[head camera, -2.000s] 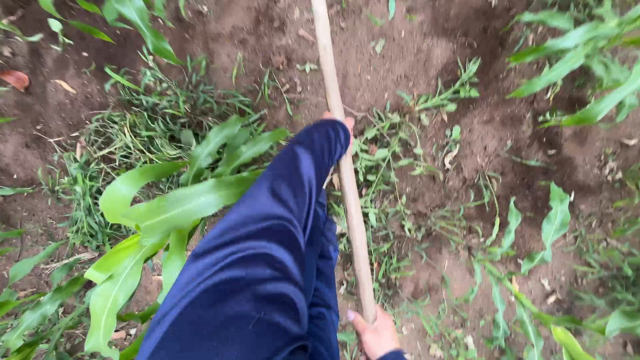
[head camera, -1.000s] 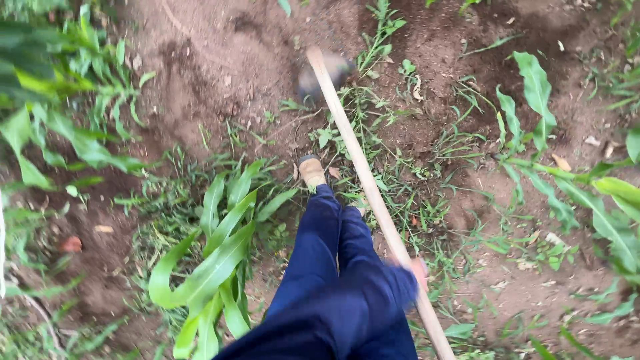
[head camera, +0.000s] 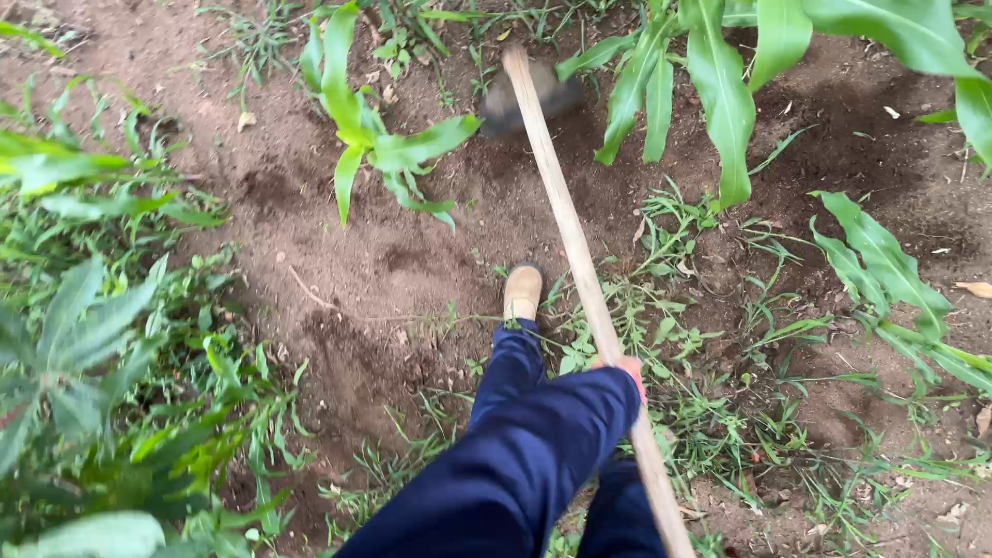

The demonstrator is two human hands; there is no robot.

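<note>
A hoe's pale wooden handle [head camera: 570, 225] runs from the upper middle down to the bottom edge. Its blurred metal blade [head camera: 564, 97] is low over the soil, close to maize leaves [head camera: 643, 85]. My left hand [head camera: 632, 373] is wrapped around the handle below its middle, partly hidden by a dark blue sleeve. The right hand is outside the picture. A young maize plant [head camera: 364, 139] stands left of the blade.
My tan boot [head camera: 523, 288] rests on brown soil left of the handle. Weeds [head camera: 721, 411] lie and grow to its right. Broad-leaved plants [head camera: 77, 356] crowd the left side, and a larger maize leaf [head camera: 883, 271] reaches in from the right.
The view has shifted over the ground; a young maize plant and the boot now show. The right hand, on the lower handle two seconds ago, is out of view. The left hand stays on the handle.
</note>
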